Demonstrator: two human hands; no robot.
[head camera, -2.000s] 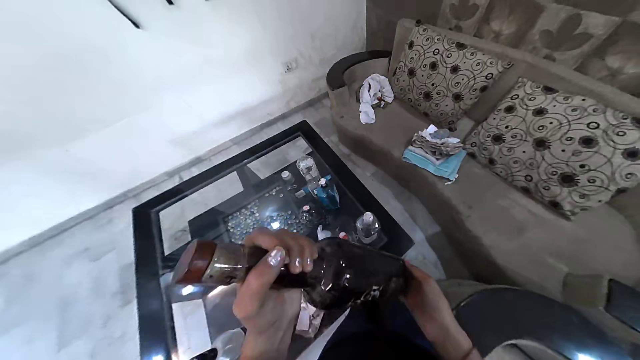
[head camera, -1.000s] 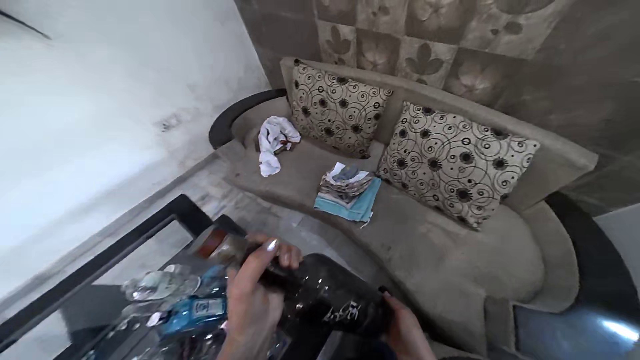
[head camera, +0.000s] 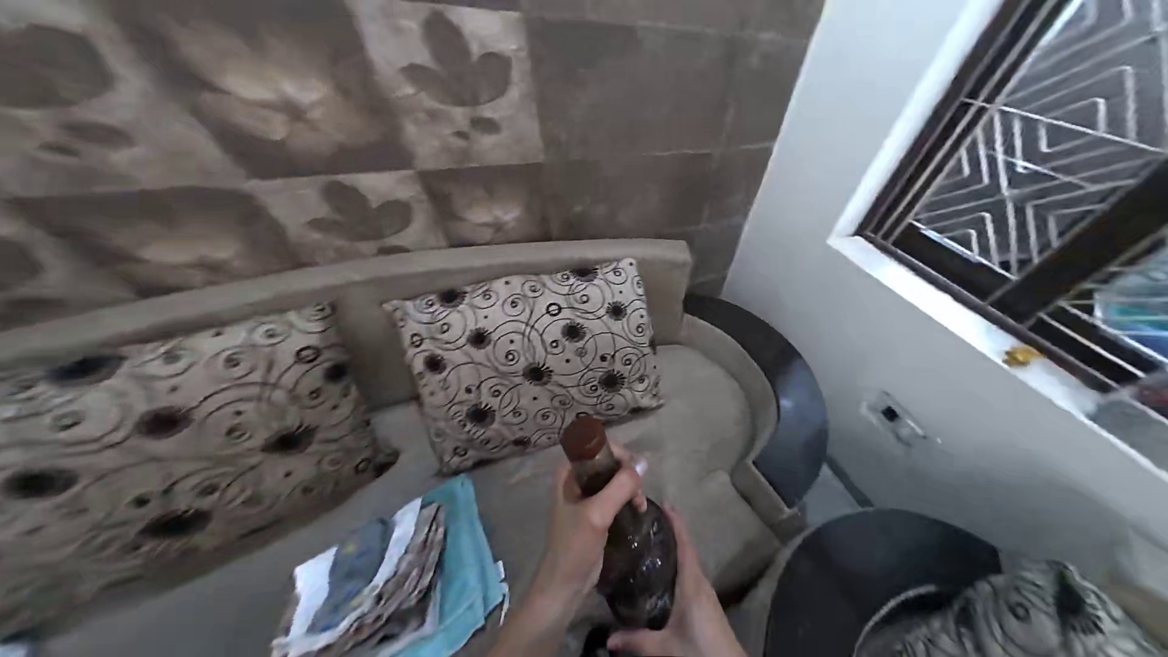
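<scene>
A dark glass bottle (head camera: 639, 566) with a reddish-brown cap stands tilted at the lower middle of the head view, cap end away from me. My left hand (head camera: 593, 511) is wrapped round its neck just under the cap. Low on the bottle's body, my right hand (head camera: 684, 602) holds it from the right side and near the base. Left of my hands, a stack of folded cloths (head camera: 365, 584) lies on the sofa seat, with a turquoise cloth (head camera: 465, 557) at its bottom.
Behind my hands runs a beige sofa (head camera: 721, 411) with a patterned cushion (head camera: 538, 356) and another cushion (head camera: 182, 438). Its dark curved armrest (head camera: 798, 401) is at right. A round dark surface (head camera: 885, 575) and patterned fabric (head camera: 1022, 616) are at lower right, below a window (head camera: 1031, 173).
The view has swung far right, from the glass-topped table to the sofa and window. The bottle, lying more sideways before, now points its cap away from me; both hands stay on it.
</scene>
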